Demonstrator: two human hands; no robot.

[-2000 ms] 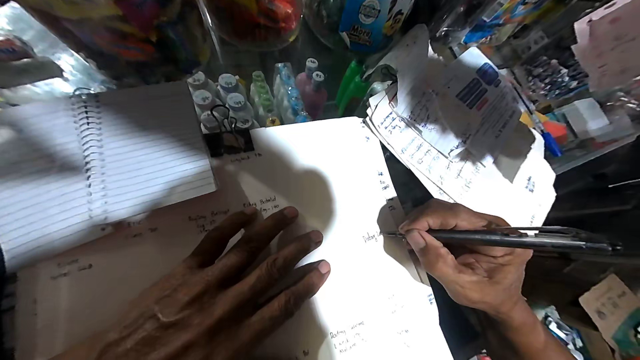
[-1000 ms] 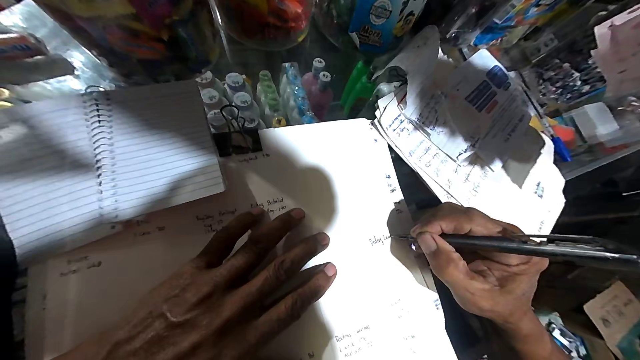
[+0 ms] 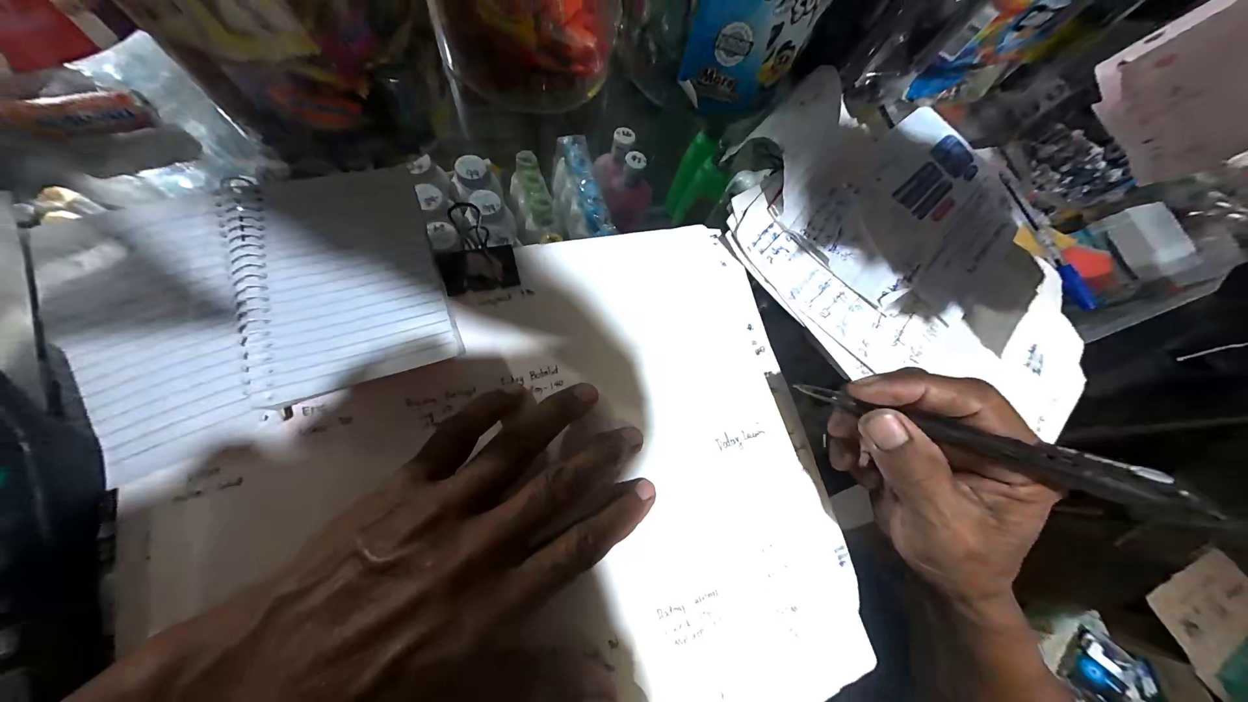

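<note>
A stack of paper sheets (image 3: 673, 322) with handwriting lies in front of me, gripped at its top by a black binder clip (image 3: 478, 268). My left hand (image 3: 487, 526) rests palm down across the sheets, fingers slightly spread and holding nothing. A dark pen (image 3: 1033, 458) is pinched between the thumb and fingers of my right hand (image 3: 946, 468). Its tip is beyond the right edge of the sheets, off the page's written lines. An open spiral notebook with ruled pages (image 3: 341, 283) overlaps the stack's upper left.
Small capped bottles (image 3: 624, 180) stand behind the sheets beneath plastic jars (image 3: 526, 49). Handwritten loose papers (image 3: 838, 292) are piled at the upper right, near a blue pen (image 3: 1072, 283). A cardboard piece (image 3: 1204, 609) is at the lower right.
The pen tip was at the written line near the sheet's right side; my right hand has moved it rightward, off the line. My left hand stays on the sheets.
</note>
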